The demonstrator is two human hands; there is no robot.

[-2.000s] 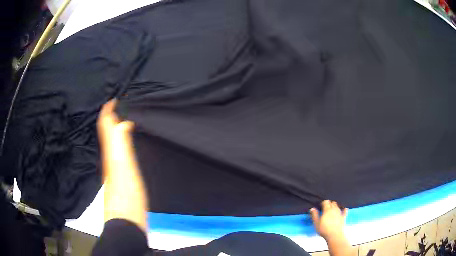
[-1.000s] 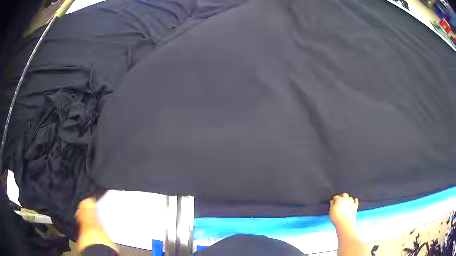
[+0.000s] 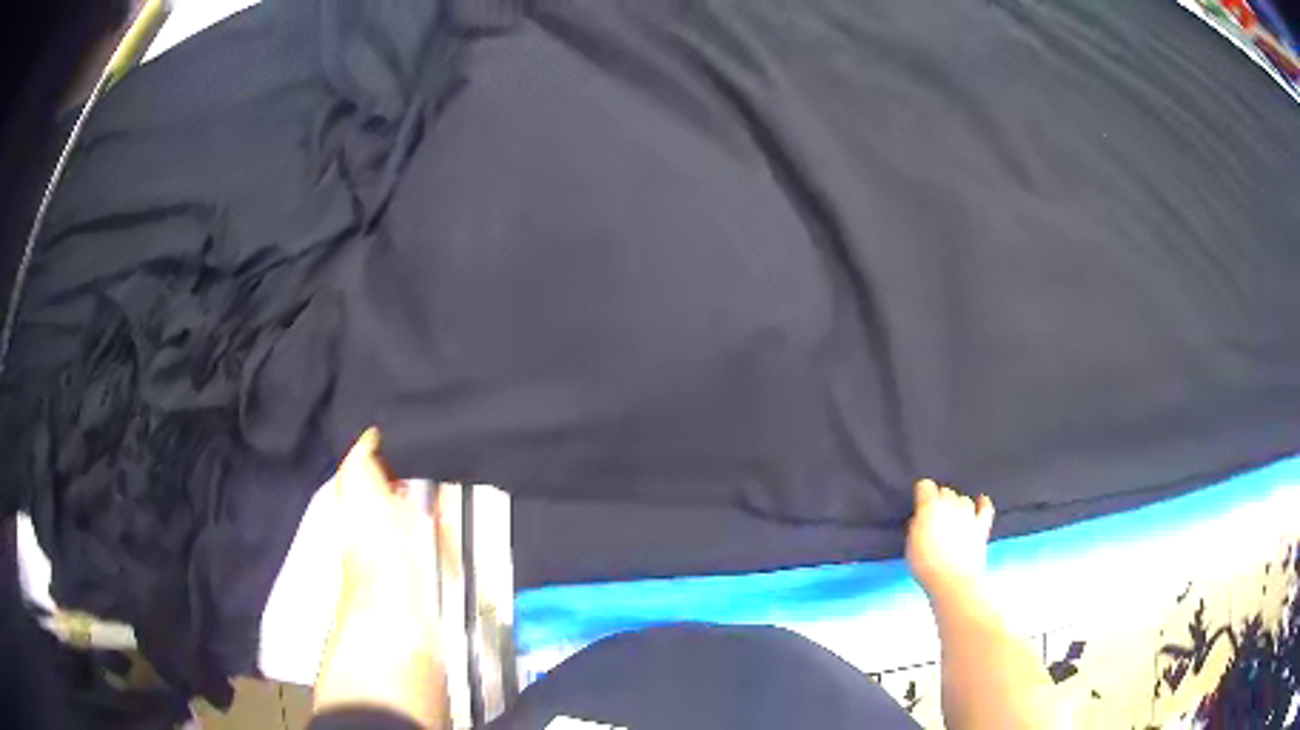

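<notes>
A wide black fabric ply (image 3: 613, 285) covers most of the table. My left hand (image 3: 374, 464) grips its near edge at the left, beside the end rail. My right hand (image 3: 948, 528) grips the same edge right of centre. The edge is raised between them, with a curved fold running up from my right hand. Below it lies another black layer, and a blue fabric ply (image 3: 684, 592) shows as a strip along the near side.
The pale metal end rail (image 3: 489, 599) crosses the near table edge. Crumpled black supply fabric (image 3: 157, 385) lies at the left, with a thin pale pole (image 3: 53, 186) curving over it. White table rim (image 3: 1141, 578) shows at the near right. Dark scraps litter the tiled floor.
My left hand moved from the mid-left cloth to the near edge, then slightly up and right. My right hand moved slightly up. The diagonal fold between my hands is gone, and the rail is partly exposed.
</notes>
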